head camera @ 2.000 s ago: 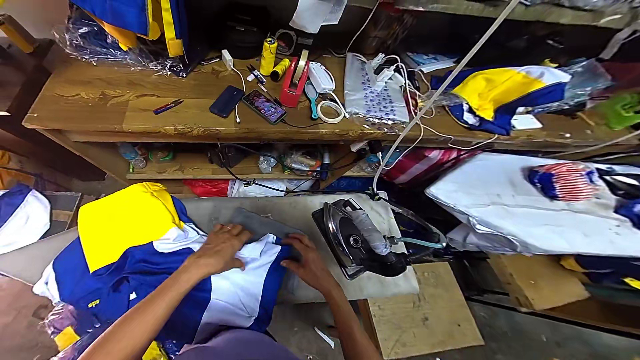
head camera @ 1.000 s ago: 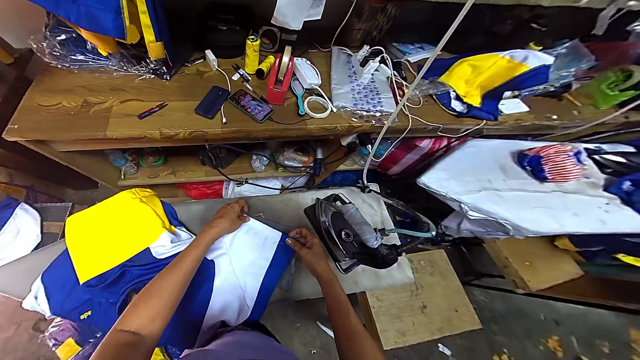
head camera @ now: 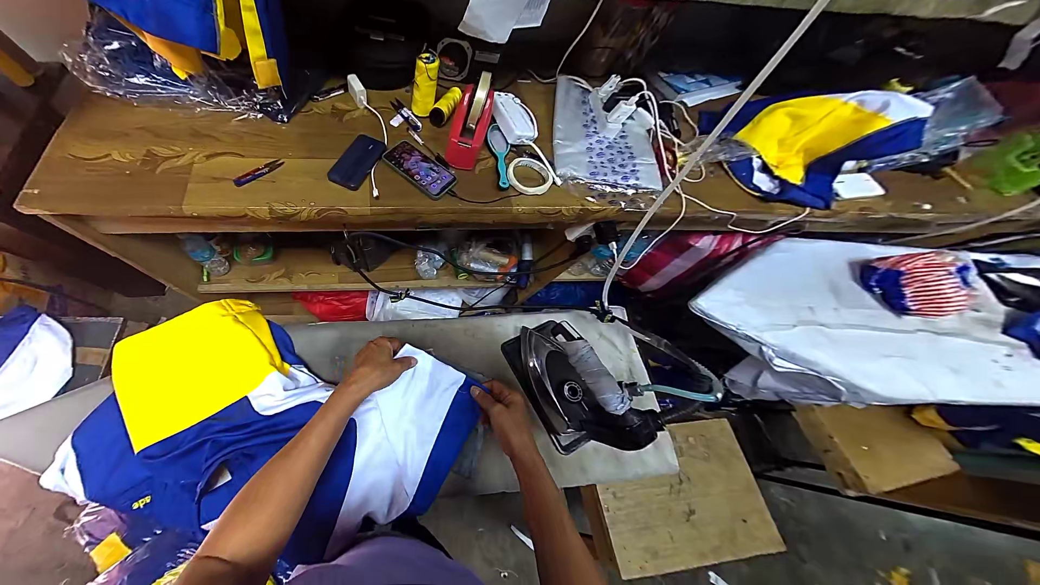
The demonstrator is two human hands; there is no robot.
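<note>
A blue, white and yellow garment (head camera: 268,431) lies over a grey padded ironing board (head camera: 504,341). My left hand (head camera: 380,366) pinches the upper edge of its white panel. At the blue border of the same part, my right hand (head camera: 500,406) grips the corner between thumb and fingers. The part between my hands looks stretched fairly flat. Just right of my right hand, a steam iron (head camera: 581,386) with a wrapped handle and a pale hose rests on the board, apart from the cloth.
Behind the board, a wooden desk (head camera: 276,195) holds a phone (head camera: 419,170), a red tape dispenser (head camera: 470,122), yellow thread spools (head camera: 425,84) and white cables. A white-covered surface (head camera: 861,341) stands at the right. Below the iron is a wooden box (head camera: 686,504). A cable hangs down beside the iron.
Two seconds ago my left hand lay flat on the white panel; now it pinches the panel's upper edge. The panel's end has been drawn out straighter between my hands. The iron has stayed on the board.
</note>
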